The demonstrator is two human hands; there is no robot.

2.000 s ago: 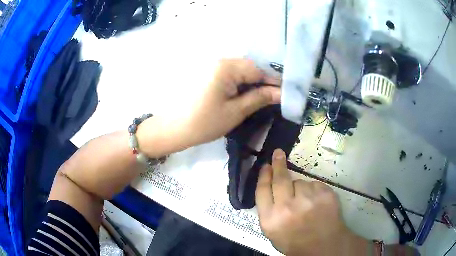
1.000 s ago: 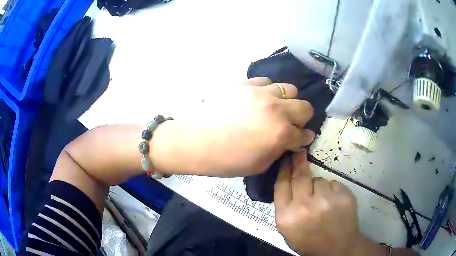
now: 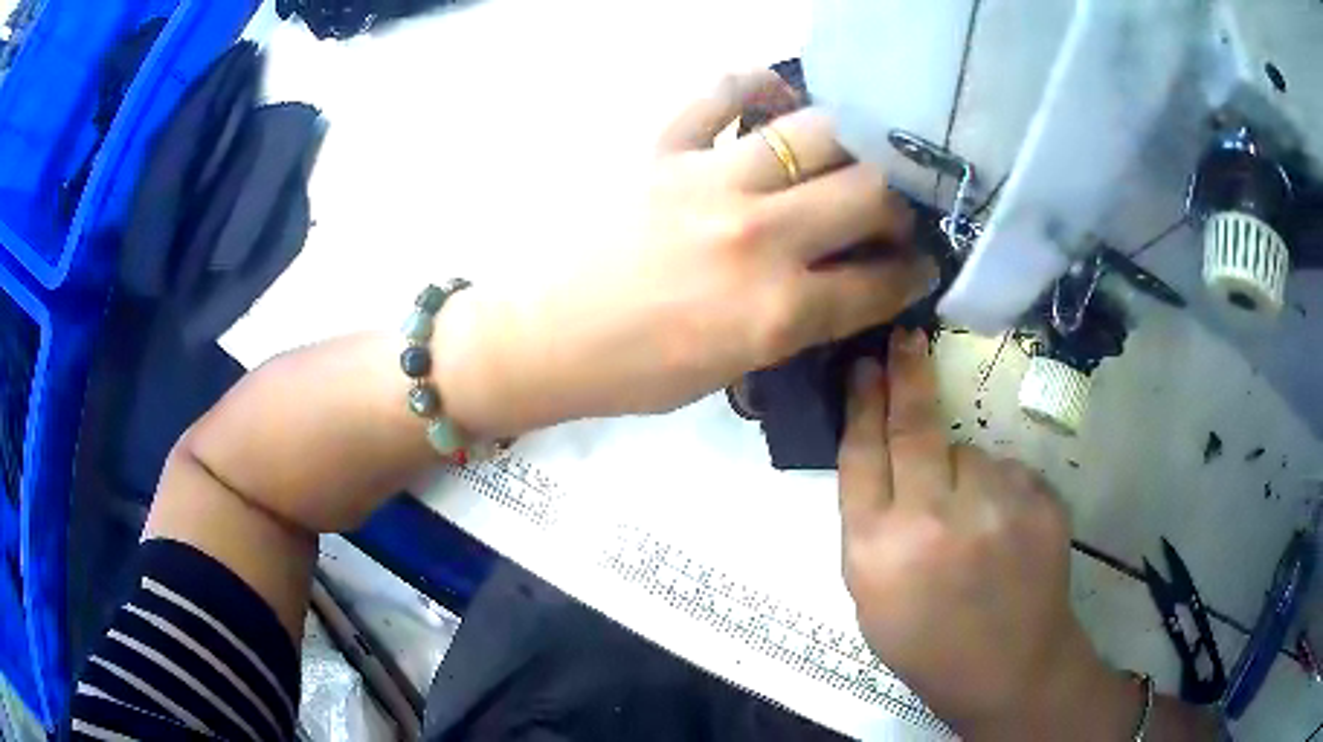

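Observation:
A black fabric piece (image 3: 802, 420) lies on the white table under both hands, at the sewing machine's needle area. My left hand (image 3: 726, 268), with a ring and a beaded bracelet, spreads over the piece and presses and pinches it beside the presser foot. My right hand (image 3: 950, 544) rests its extended fingertips on the piece's near right edge. The machine head (image 3: 1030, 189) stands just right of my left fingertips. Most of the fabric is hidden under my left hand, and the needle tip is not clearly visible.
Black cut panels (image 3: 218, 218) lie at the left beside blue bins (image 3: 87, 189). Black pieces (image 3: 341, 15) lie at the far edge. Black snips (image 3: 1187, 623) and a blue-handled tool (image 3: 1272, 623) lie lower right. White knobs (image 3: 1245, 261) are on the machine. A printed scale (image 3: 726, 602) runs along the near edge.
The fabric and my left hand have moved away from me, toward the far side. My right hand has moved slightly right and forward, staying on the fabric's edge.

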